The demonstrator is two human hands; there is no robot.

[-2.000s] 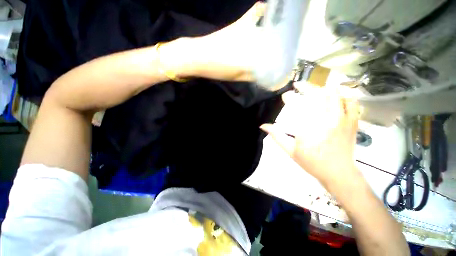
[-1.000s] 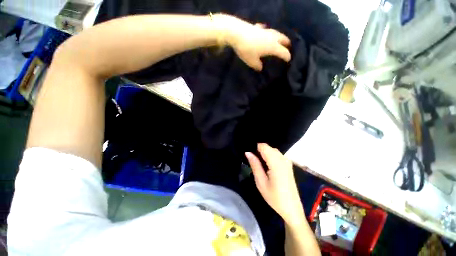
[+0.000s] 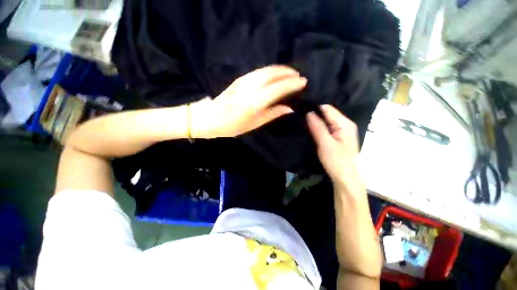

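Note:
A large black garment (image 3: 227, 51) lies heaped over the machine table and hangs over its front edge. My left hand (image 3: 255, 102) lies on the cloth near the middle, fingers pointing right; a fold of cloth may be between thumb and fingers, but the dark cloth hides this. My right hand (image 3: 335, 136) is just right of it, thumb and fingers close together at the cloth. Whether it pinches an edge cannot be told. The hands are near each other but apart. The tan block (image 3: 402, 90) beside the presser foot shows at the cloth's right edge.
The pale machine head (image 3: 476, 34) is at upper right. Slim grey snips (image 3: 424, 131), a thin metal rod (image 3: 445, 103) and black-handled shears (image 3: 483, 182) lie on the white table (image 3: 391, 164). Below are a red tray (image 3: 448, 257) and a blue crate (image 3: 181, 214) with black cloth inside.
Since the earlier frames, the garment has come away from the needle area and spread out. My left hand has moved down toward me; my right hand has risen from the lap area to the cloth.

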